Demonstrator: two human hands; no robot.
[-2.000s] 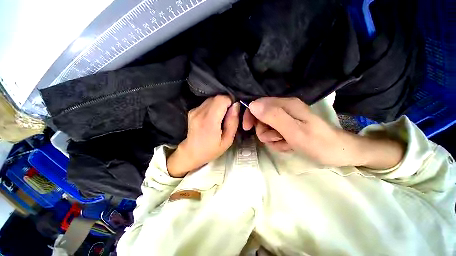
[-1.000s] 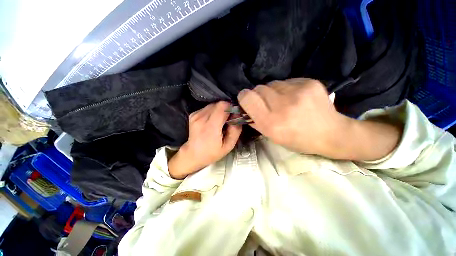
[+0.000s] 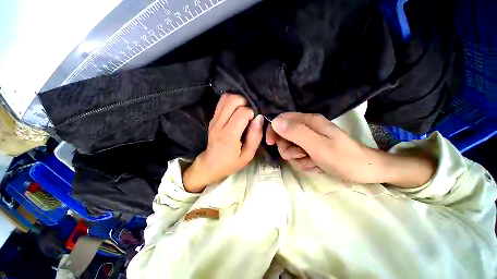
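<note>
A large black garment [image 3: 321, 49] covers my lap and the table edge. Its flat strip with a thin zipper line [image 3: 136, 99] lies at the left. My left hand [image 3: 231, 136] pinches a fold of the garment near the centre. My right hand [image 3: 319, 144] is beside it, fingers curled, with a thin silvery tip [image 3: 267, 118] showing between its thumb and my left thumb. The rest of the small tool is hidden in my right hand, so its kind is unclear. The two hands nearly touch.
A white table [image 3: 49, 38] with a printed ruler scale [image 3: 144, 32] is at the upper left. Blue crates stand at the lower left [image 3: 65, 190] and the right [image 3: 474, 82]. A red item [image 3: 77, 234] and a beige strap-like piece [image 3: 86, 255] lie at the lower left.
A second ago my right hand was turned over the tool against my left fingers. Now it has drawn slightly right and down, thumb up, with only the thin tip showing.
</note>
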